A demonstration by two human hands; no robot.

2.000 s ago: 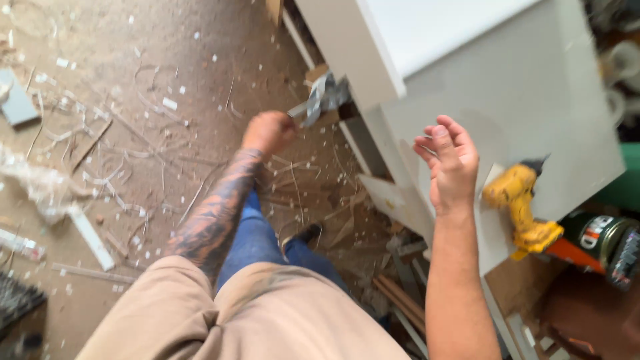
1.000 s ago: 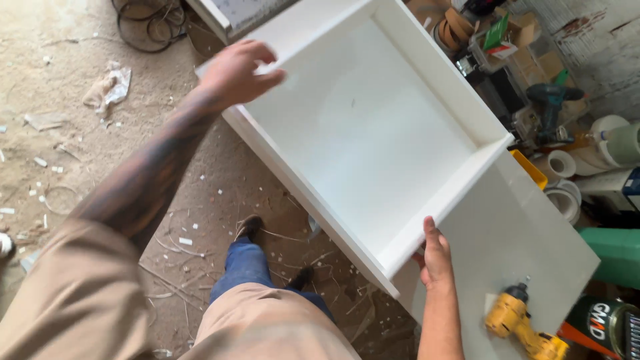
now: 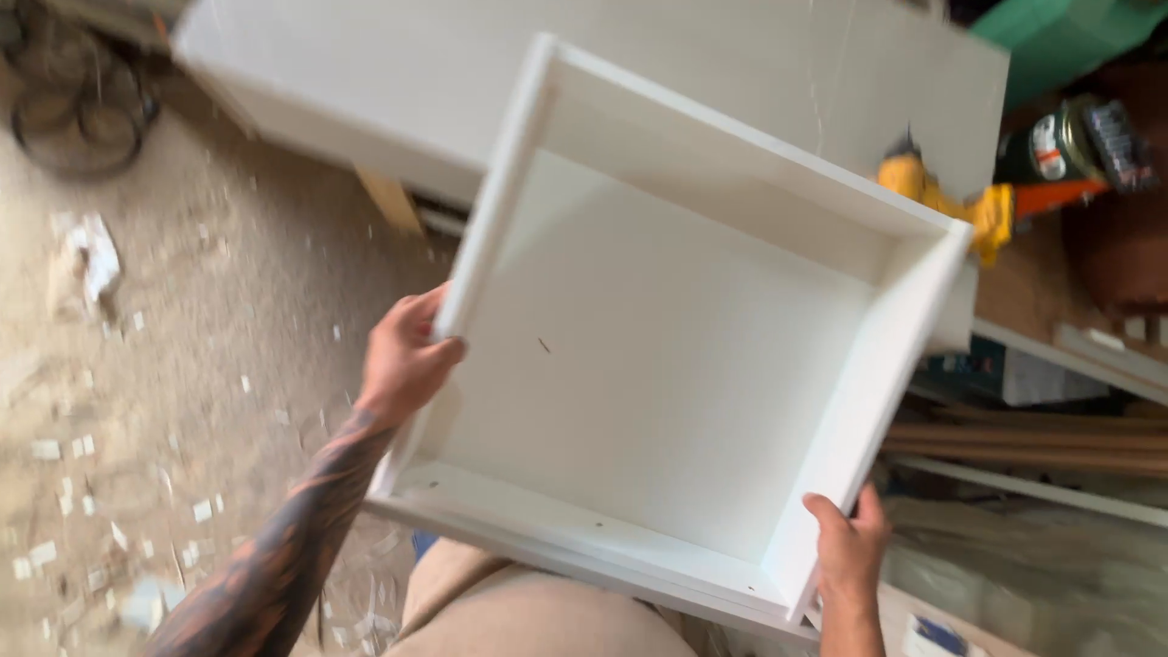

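Note:
A white drawer box (image 3: 657,365), its open side facing up, is held tilted in front of my body. My left hand (image 3: 406,356) grips its left side wall, thumb over the rim. On the lower right, my right hand (image 3: 849,543) holds the right side wall, thumb on top and fingers beneath. A small dark mark or splinter shows on the drawer's bottom panel, and a few dark holes dot the wall nearest me. Beyond the far wall lies a yellow cordless drill (image 3: 949,196), partly hidden by the drawer.
A large grey-white panel surface (image 3: 365,82) spans the top. At the right are a dark can (image 3: 1049,146), a green container (image 3: 1077,36) and wooden strips (image 3: 1031,447). Coiled black cable (image 3: 82,128), a crumpled wrapper (image 3: 91,255) and scattered scraps lie on the dusty floor at left.
Two seconds ago both hands were off the drawer. One second ago my right hand was at its edge, my left above a corner. Now both grip its sides, close to my body. The view has shifted.

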